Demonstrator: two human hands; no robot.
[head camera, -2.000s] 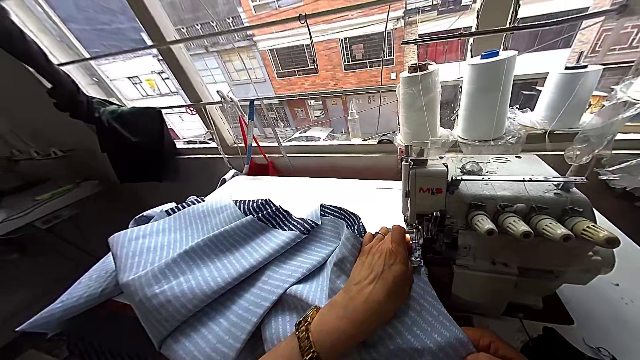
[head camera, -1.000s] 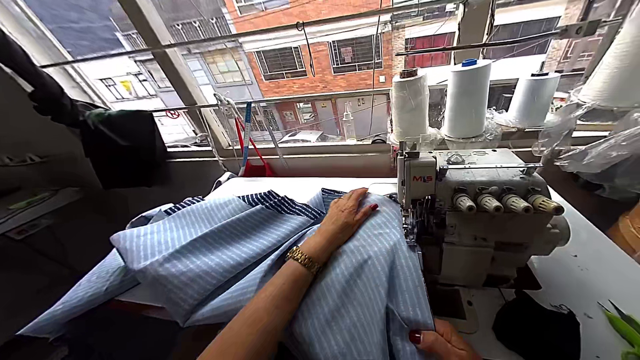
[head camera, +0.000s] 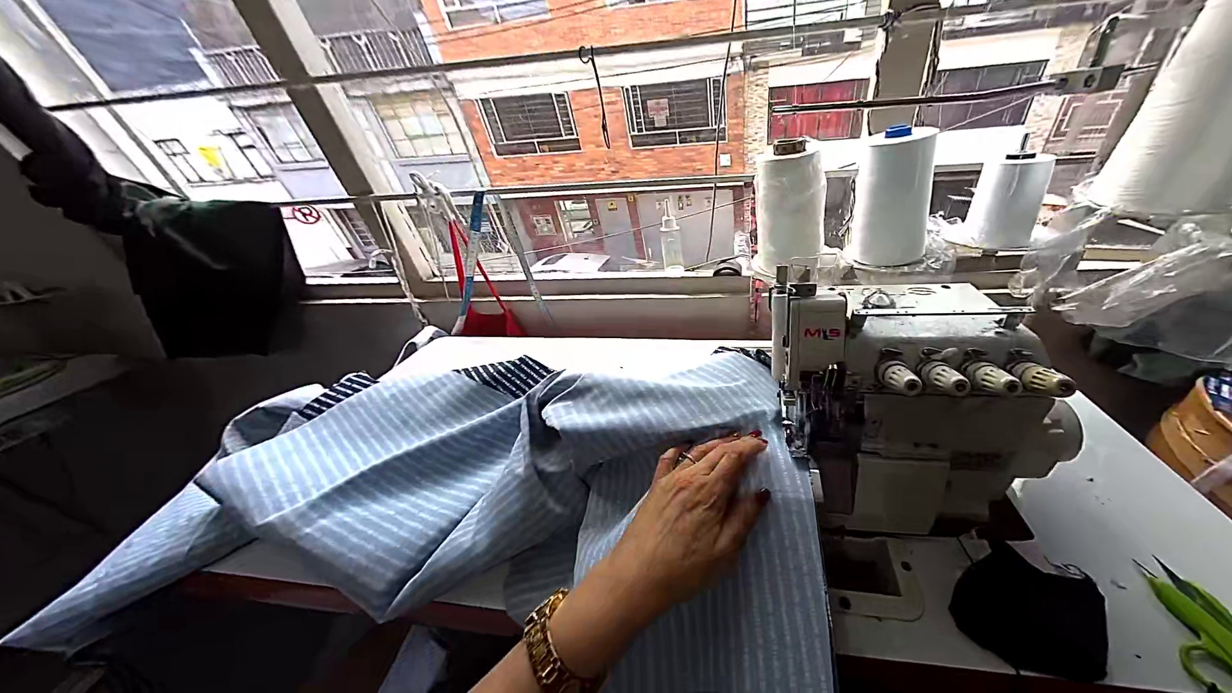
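Observation:
Light blue striped fabric with dark striped parts lies in folds across the white sewing table. Its right edge runs beside the needle area of an overlock sewing machine. My left hand, with a ring and a gold-coloured watch or bracelet at the wrist, rests palm down on the fabric just left of and nearer than the presser foot. The fingers are slightly spread and point toward the machine. My right hand is out of view.
Thread cones stand behind the machine. A black cloth item lies on the table at the right, with green leaves beyond it. Dark cloth hangs at the left. A red item and measuring tapes hang by the window.
My left hand has moved from the presser foot to the fabric's back part, then nearer to me along the fabric. My right hand, at the fabric's near right edge a second ago, has left the view.

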